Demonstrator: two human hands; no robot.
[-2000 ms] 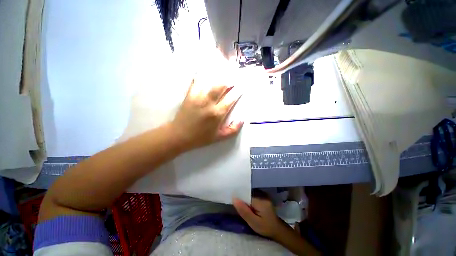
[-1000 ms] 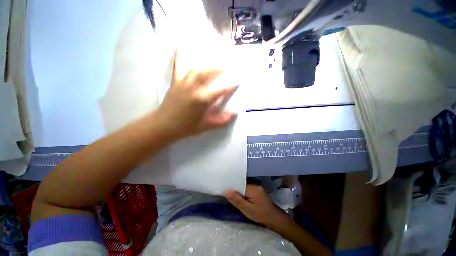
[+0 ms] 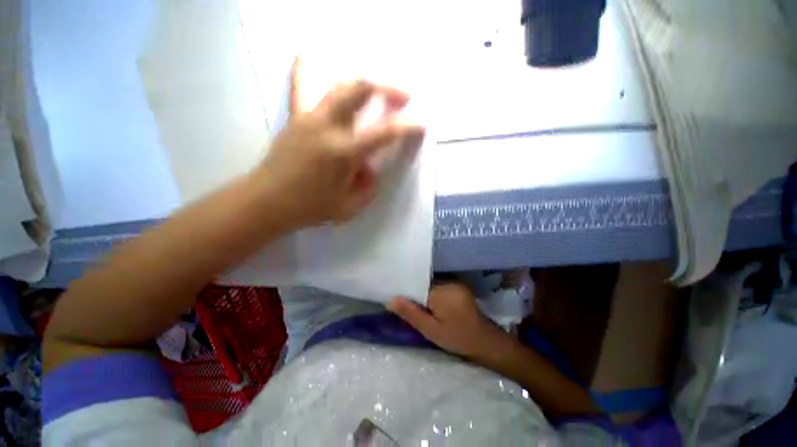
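Note:
A cream fabric panel [image 3: 367, 256] lies on the white machine table, its lower end hanging over the front edge. A paler layer lies with it; the upper part is washed out by glare. My left hand [image 3: 328, 153] is over the panel, palm down, fingers apart and some bent, slightly blurred. My right hand [image 3: 450, 319] is below the table edge and holds the panel's lower right corner between thumb and fingers. The needle and presser foot are out of the picture. A dark grey cylindrical part [image 3: 564, 30] shows at the top.
Layered cream cut pieces [image 3: 699, 166] hang over the table edge at the right, and another stack [image 3: 19, 175] lies at the far left. The grey front edge [image 3: 550, 253] carries a printed ruler. A red plastic basket [image 3: 236, 336] is under the table at the left.
The view has tipped down, so the machine head, foot and needle have left the top. My left hand's fingers have lifted and spread somewhat. My right hand still holds the corner.

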